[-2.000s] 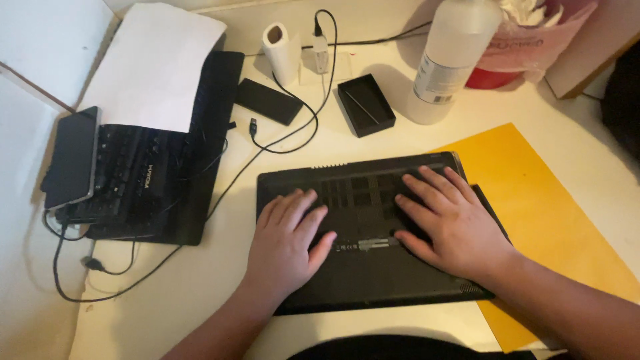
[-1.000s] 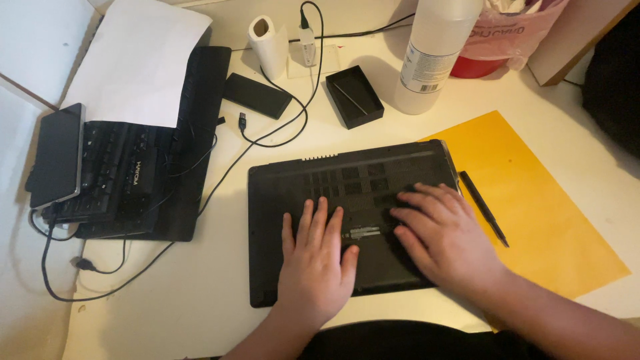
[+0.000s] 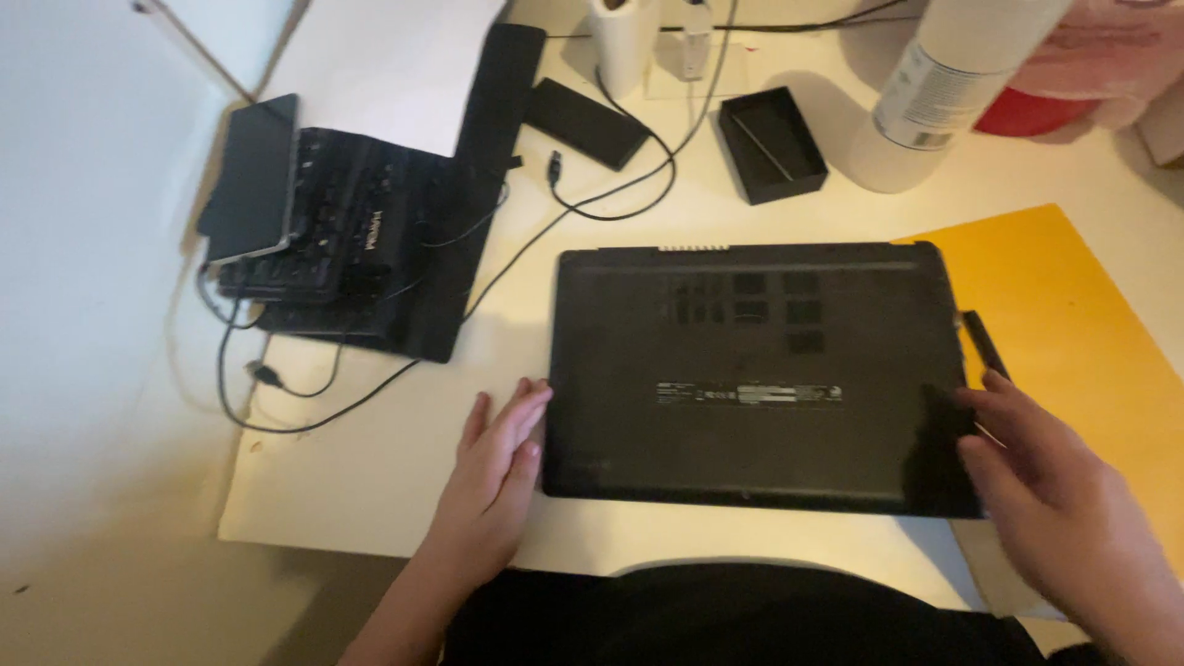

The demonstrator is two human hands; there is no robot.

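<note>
A black laptop (image 3: pixel 740 444) lies upside down on the white desk, with its vents and a printed label facing up. My left hand (image 3: pixel 495 472) rests at its left edge, the fingertips touching the side. My right hand (image 3: pixel 1045 472) is at the laptop's right edge, fingers bent, near a slim black pen-like object (image 3: pixel 985 344). That object lies on a yellow envelope or sheet (image 3: pixel 1064 277), which reaches partly under the laptop. Neither hand is closed around the laptop.
A black keyboard (image 3: pixel 370 240) with a smartphone (image 3: pixel 254 180) and white paper (image 3: pixel 388 74) on it stands left. Behind the laptop are a cable (image 3: pixel 592 199), a black power bank or phone (image 3: pixel 585 122), an open black box (image 3: pixel 772 143), a white roll (image 3: pixel 624 46) and a plastic bottle (image 3: pixel 943 92).
Both hands have moved off the laptop's underside, the left one to its left edge and the right one to its right edge. The view has shifted.
</note>
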